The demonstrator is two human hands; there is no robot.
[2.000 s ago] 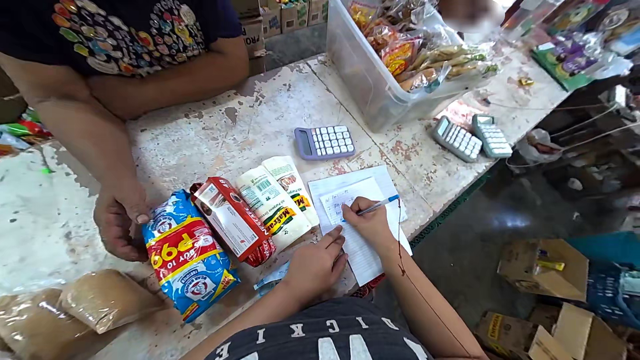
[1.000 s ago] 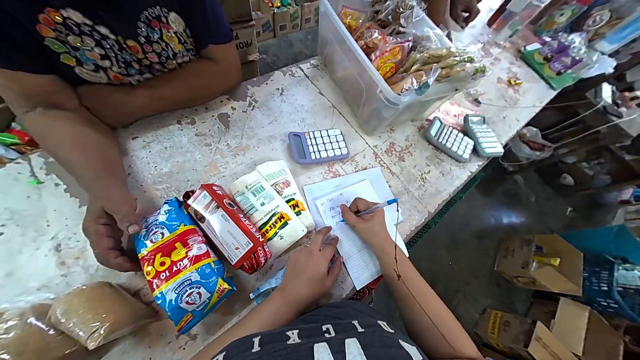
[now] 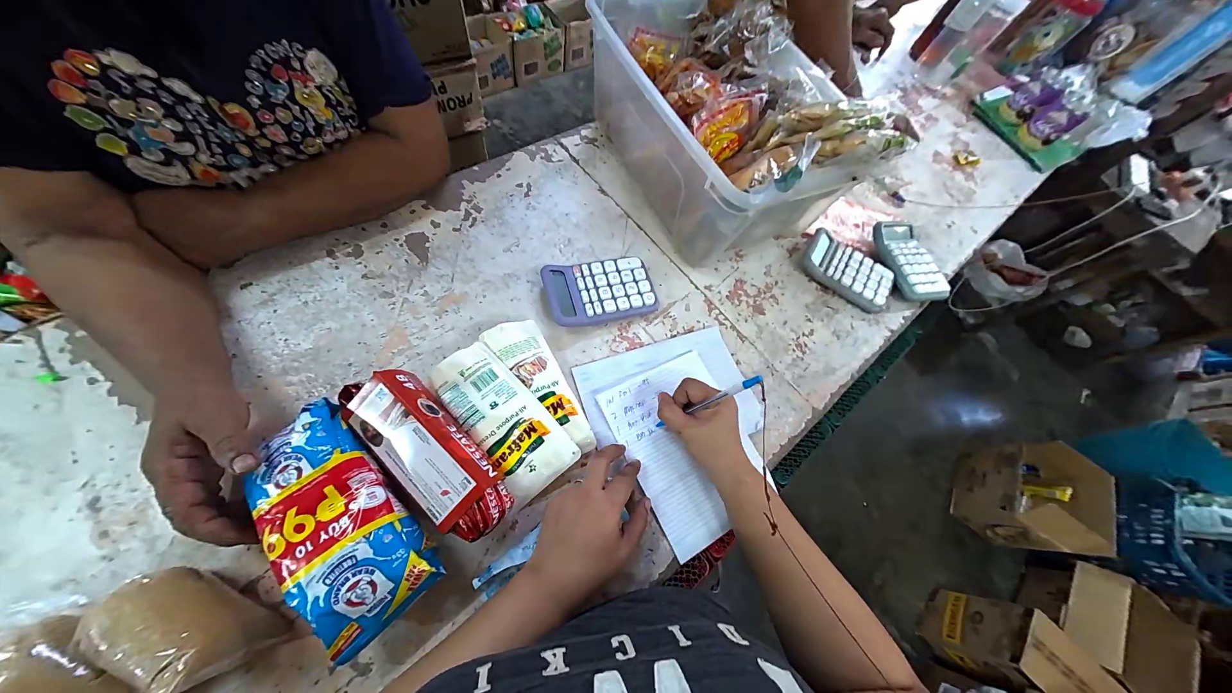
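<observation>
My right hand (image 3: 707, 428) grips a blue ballpoint pen (image 3: 724, 394), its tip on a lined paper sheet (image 3: 674, 491) that bears handwriting. A string hangs from the pen's end along my forearm. My left hand (image 3: 592, 520) rests fingers-down at the sheet's left edge, holding nothing that I can see. Left of the paper lie two white Mafran dressing packs (image 3: 505, 423), a red Nescafé pack (image 3: 423, 452) and a blue Bear Brand multipack (image 3: 342, 529). Above the paper is a purple calculator (image 3: 599, 291).
Across the worn counter (image 3: 462, 250) a person leans, one hand touching the blue multipack. A clear plastic bin (image 3: 664, 144) holds bagged snacks. Two more calculators (image 3: 847, 269) lie to its right. Brown-filled plastic bags (image 3: 173, 626) sit at lower left; cardboard boxes (image 3: 1035, 500) stand on the floor.
My right hand has stayed on the paper with the pen, with only slight movement. Beyond the bin, another person's hand has come into view at the top.
</observation>
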